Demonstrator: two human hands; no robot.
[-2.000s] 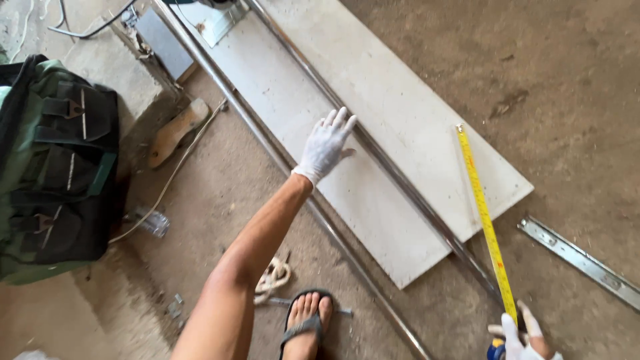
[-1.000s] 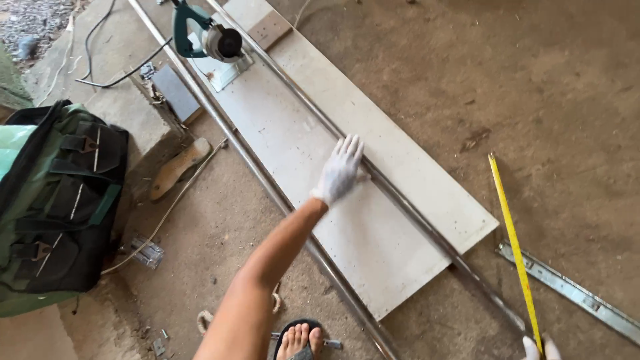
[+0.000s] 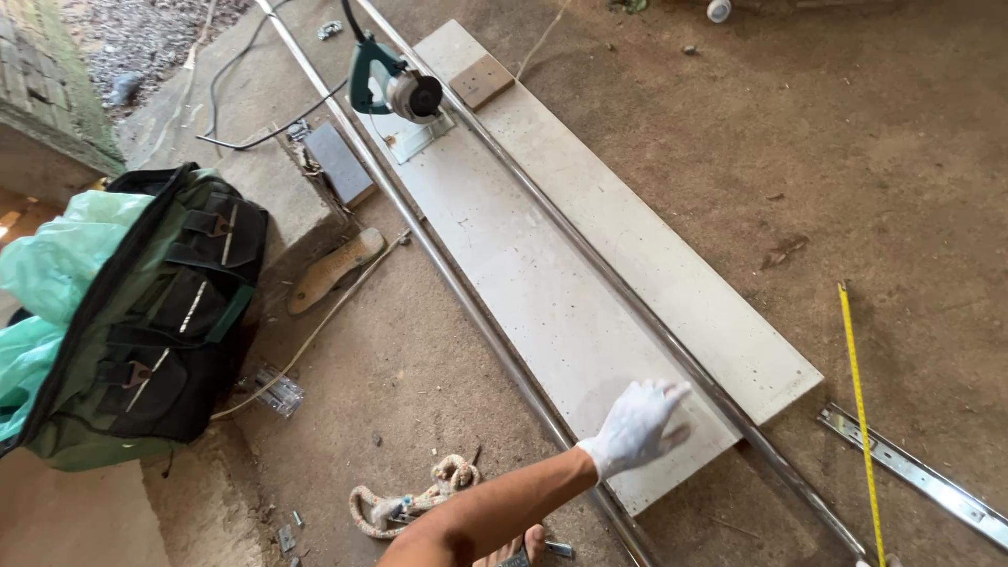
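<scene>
My left hand [image 3: 639, 425], in a white glove, is over the near end of a long white board [image 3: 551, 315], its fingers apart and slightly bent, beside a metal pipe [image 3: 583, 246] lying lengthwise on the board. Whether it touches board or pipe is unclear. A second metal pipe [image 3: 465, 298] runs along the board's left side. At the bottom right edge only gloved fingertips of my right hand [image 3: 888, 561] show, by the pipe's near end and the yellow tape measure blade [image 3: 862, 417]. The blade extends upward in view, past a metal drawer slide [image 3: 913, 466]; the right hand's grip is hidden.
A green power cutter [image 3: 394, 87] with a cord is at the board's far end, near a brown block [image 3: 480, 82]. At left are a green and black tool bag [image 3: 157, 315], a grey block [image 3: 339, 164] and a sandal [image 3: 336, 270]. Rope [image 3: 378, 512] lies near my foot.
My left hand has moved along the pipe toward the board's near end. The view has shifted, bringing the cutter fully into frame and leaving my right hand mostly cut off.
</scene>
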